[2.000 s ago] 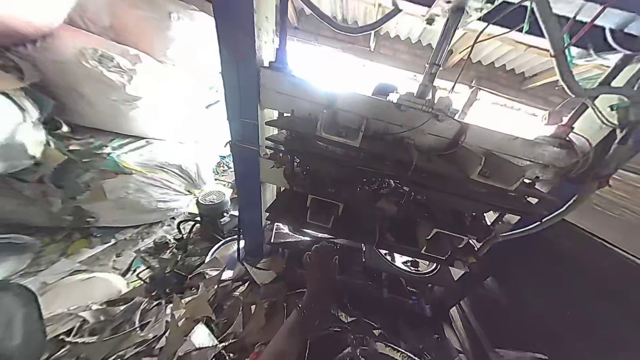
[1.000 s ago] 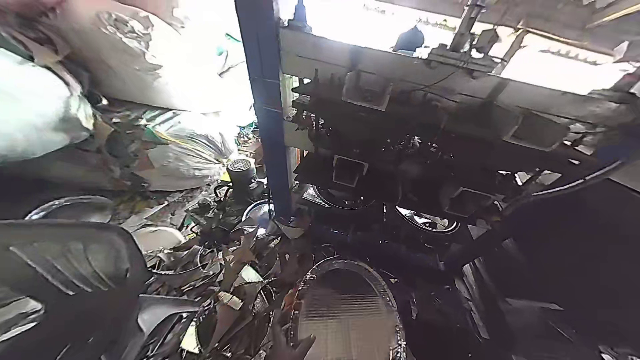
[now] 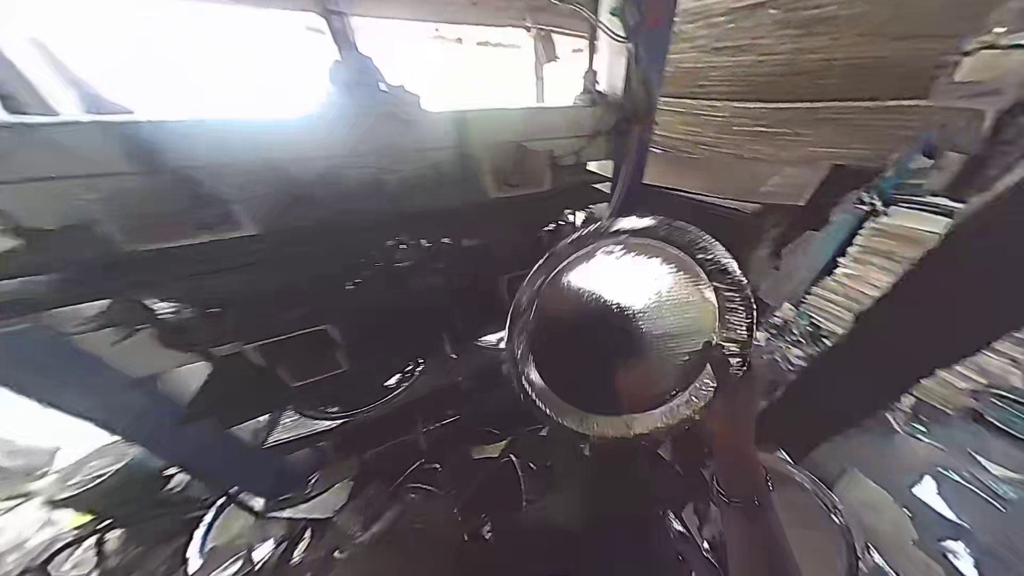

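A round shiny silver plate with a fluted rim is held up right of centre, tilted toward the camera. My right hand grips its right edge; the fingers are partly hidden and blurred, and a thin bracelet circles the wrist. Behind the plate stands a dark machine with square openings. Another round shiny piece lies low in the machine, left of the plate. Beside my right forearm, partly hidden by it, is a further round plate or tray. My left hand is out of the frame.
A blue metal post slants across the lower left. At the right, a dark beam runs diagonally before a stack of sheets. Large stacked brown sheets stand at the upper right. Scraps litter the floor.
The view has swung to the right. The round plate, low at the bottom centre one second ago, is now held up before the machine in my right hand.
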